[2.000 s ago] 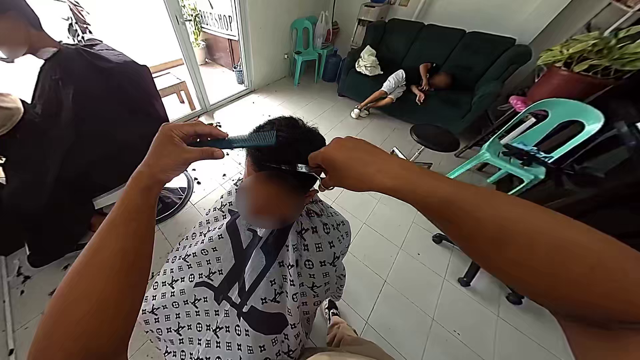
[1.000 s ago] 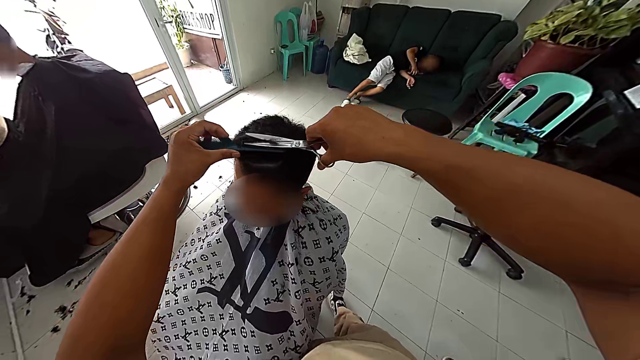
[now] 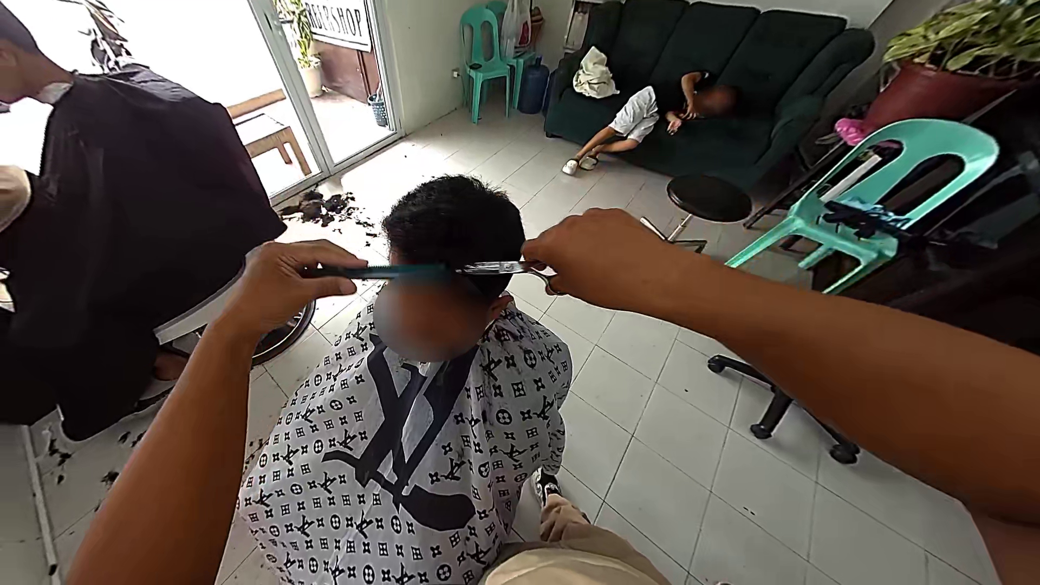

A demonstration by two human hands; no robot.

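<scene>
A seated person in a white patterned barber cape [image 3: 406,455] faces me, dark hair [image 3: 455,219] over the forehead. My left hand [image 3: 284,280] pinches one end of a dark teal comb [image 3: 390,271], which lies level across the front of the hair. From the other side my right hand [image 3: 589,256] grips a pair of metal hair scissors [image 3: 494,267] by the finger loops. The blades point left along the hairline, close to the comb's free end. Whether the blades are parted cannot be told.
At the left sits another person in a black cape [image 3: 146,171]. Cut hair [image 3: 325,209] lies on the tiled floor. Behind are a black round stool [image 3: 708,198], a green plastic chair [image 3: 910,195], and a dark green sofa [image 3: 715,49] with a person on it. A wheeled chair base [image 3: 780,406] stands at the right.
The comb was tilted above the forehead two seconds ago and is now level. The scissors overlapped the comb one second ago; now they sit off its right end.
</scene>
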